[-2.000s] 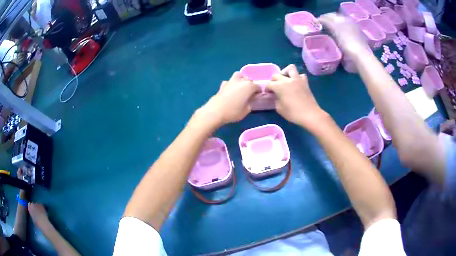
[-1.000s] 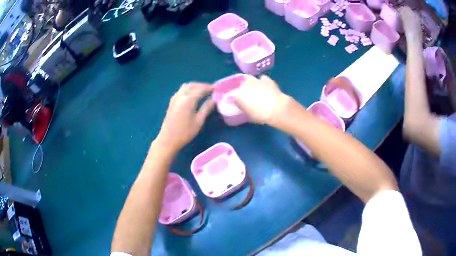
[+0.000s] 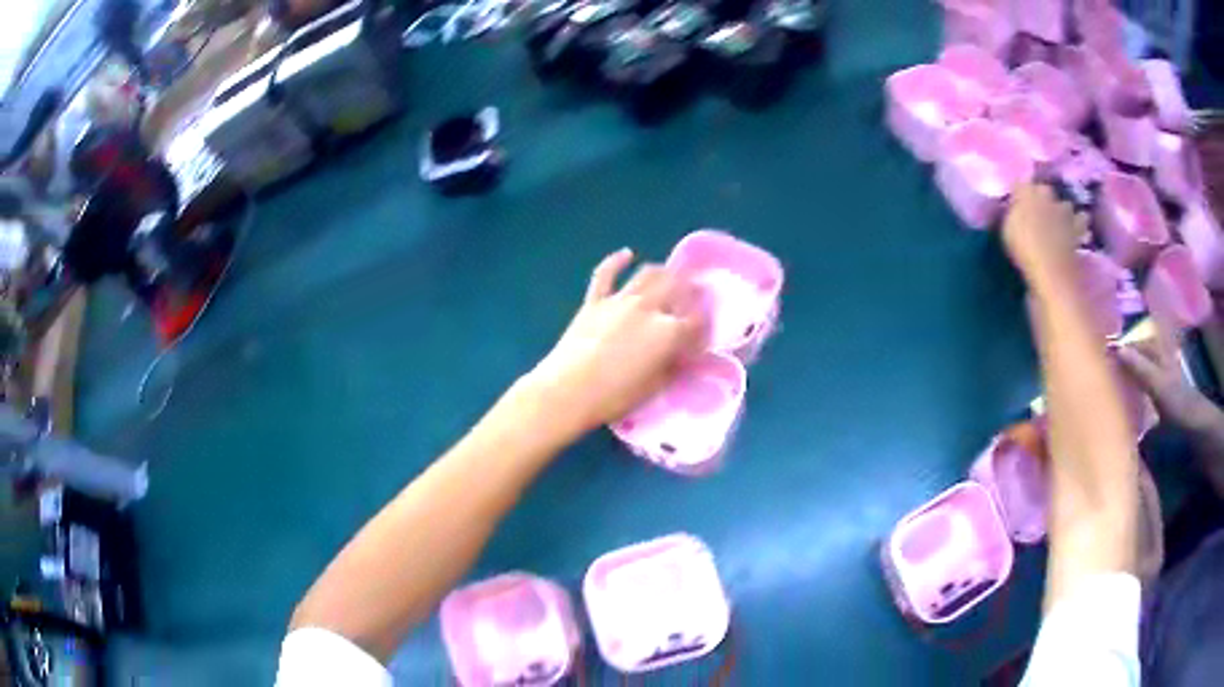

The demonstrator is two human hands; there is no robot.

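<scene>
Two pink open housings stand touching on the green bench, an upper one (image 3: 741, 293) and a lower one (image 3: 687, 413). My left hand (image 3: 628, 333) is at their left edges, with its fingertips over the rims. Blur hides whether it grips either one. My right hand (image 3: 1044, 231) reaches to the pile of pink housings (image 3: 987, 159) at the upper right, by the small pink button pieces (image 3: 1082, 164). Its fingertips are blurred, so I cannot tell whether they hold anything.
Strapped housings stand near the front (image 3: 658, 604) and at the right (image 3: 949, 553). A neighbour's hand (image 3: 1165, 373) is close beside my right forearm. A black unit with a white rim (image 3: 462, 150) and dark assemblies (image 3: 658, 47) are at the far side.
My right hand has left the housing it was at and moved to the pile at upper right. My left hand is now over the two touching housings. The camera view has shifted.
</scene>
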